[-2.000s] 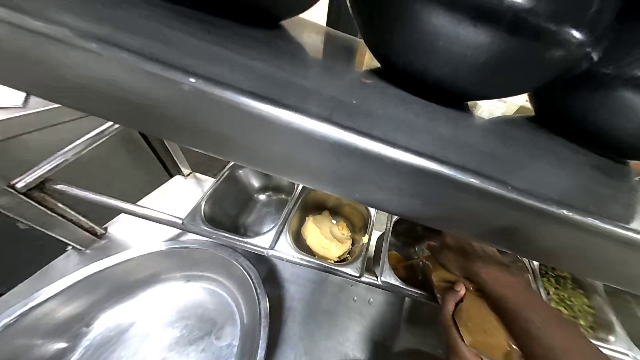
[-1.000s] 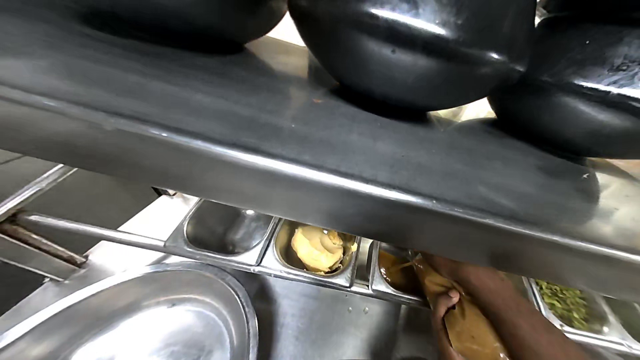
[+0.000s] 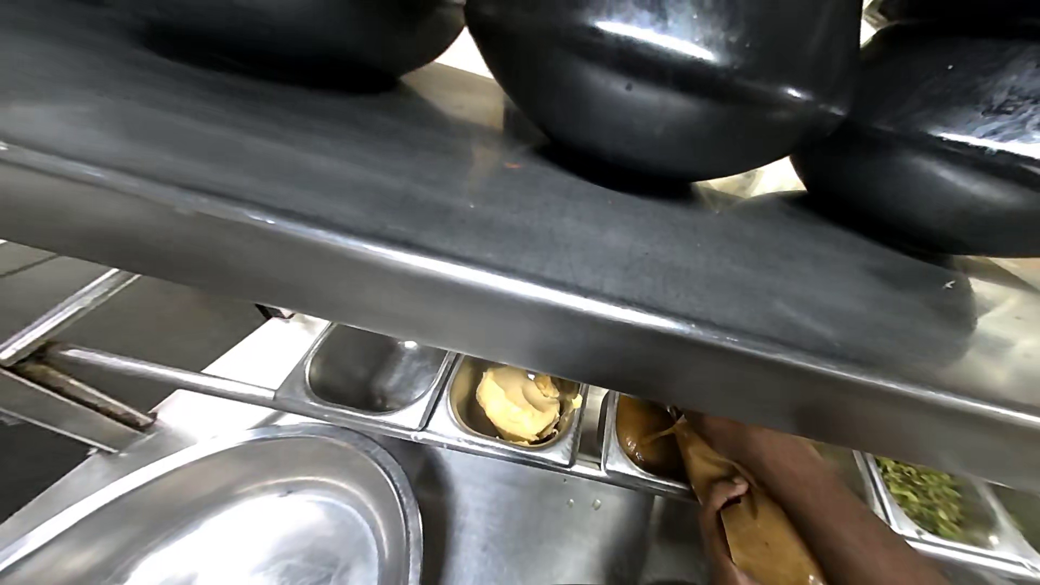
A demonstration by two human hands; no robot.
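A clear plastic bag of brown sauce (image 3: pixel 768 540) slants down toward a steel insert pan (image 3: pixel 613 455) at the lower right. Brown sauce (image 3: pixel 646 435) lies in that pan, and a thin stream joins it to the bag's narrow mouth. My left hand (image 3: pixel 721 520) grips the bag from its left side, thumb uppermost. From the right, my right hand (image 3: pixel 719 439) reaches to the bag's neck and closes around it; its fingers are largely hidden by the hand itself and the shelf edge.
A steel shelf (image 3: pixel 487 284) crosses above the pans, bearing large black bowls (image 3: pixel 666 89). Left of the sauce stand a pan with a pale yellow paste (image 3: pixel 520 406) and a bare pan (image 3: pixel 378 370). Chopped green pieces (image 3: pixel 922 496) fill one at right. A large oval steel tray (image 3: pixel 325 455) lies lower left.
More brown sauce shows in the pan than two seconds ago. Both hands stay on the bag beside the pan. The view has shifted, showing more of the shelf and bowls.
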